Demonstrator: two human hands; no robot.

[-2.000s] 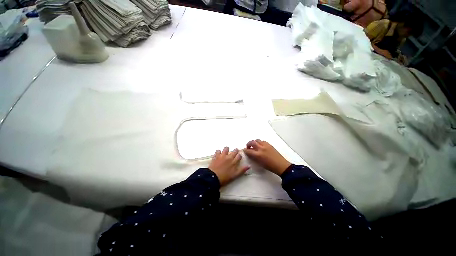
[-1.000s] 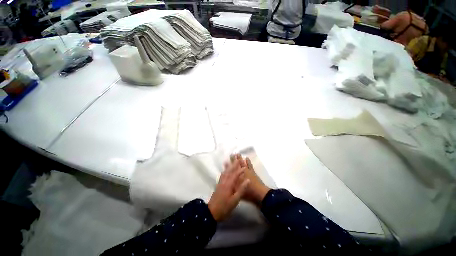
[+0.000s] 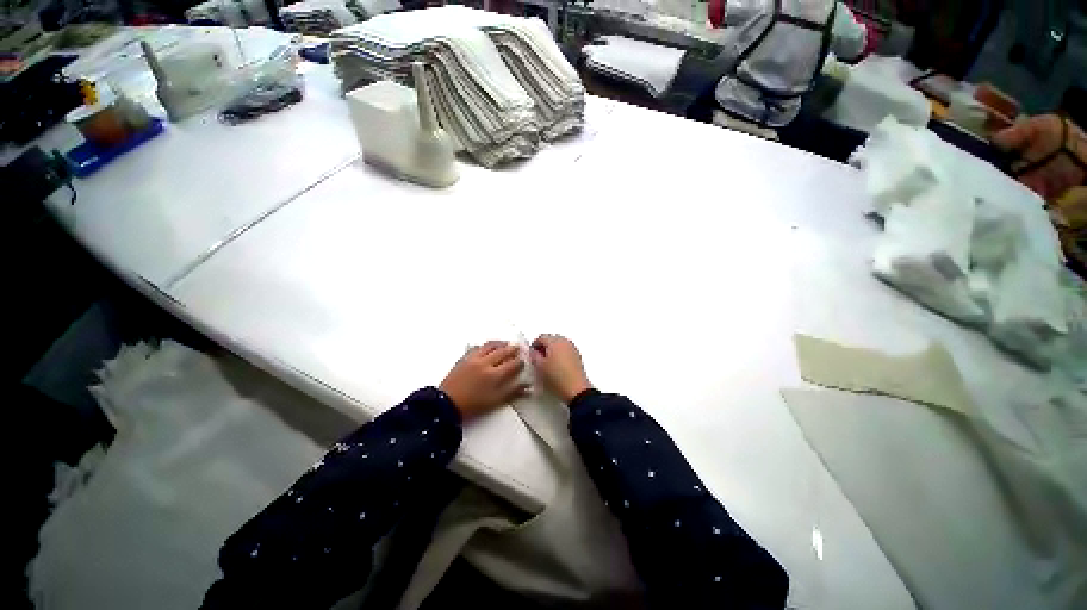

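An off-white garment body (image 3: 551, 530) hangs over the near table edge between my forearms, its upper end on the table under my fingers. My left hand (image 3: 486, 378) lies on that end with fingers bent. My right hand (image 3: 558, 363) pinches the cloth edge close beside it, thumb and forefinger together. The exact part of the garment between the fingers is too small to tell. Its lower part is partly hidden by my sleeves and the table edge.
White table (image 3: 668, 250). Layered pile (image 3: 942, 477) with cream piece (image 3: 888, 367) at right; white bundles (image 3: 954, 244) behind. Folded stack (image 3: 459, 78) and off-white holder (image 3: 399, 137) at back. Blue tray (image 3: 113, 145) far left. White heap (image 3: 179, 465) below the left edge. Person (image 3: 775, 60) behind.
The garment body, first flat on the table, now hangs mostly over the near edge. My overlapping hands have separated to sit side by side at its end. The view has shifted left.
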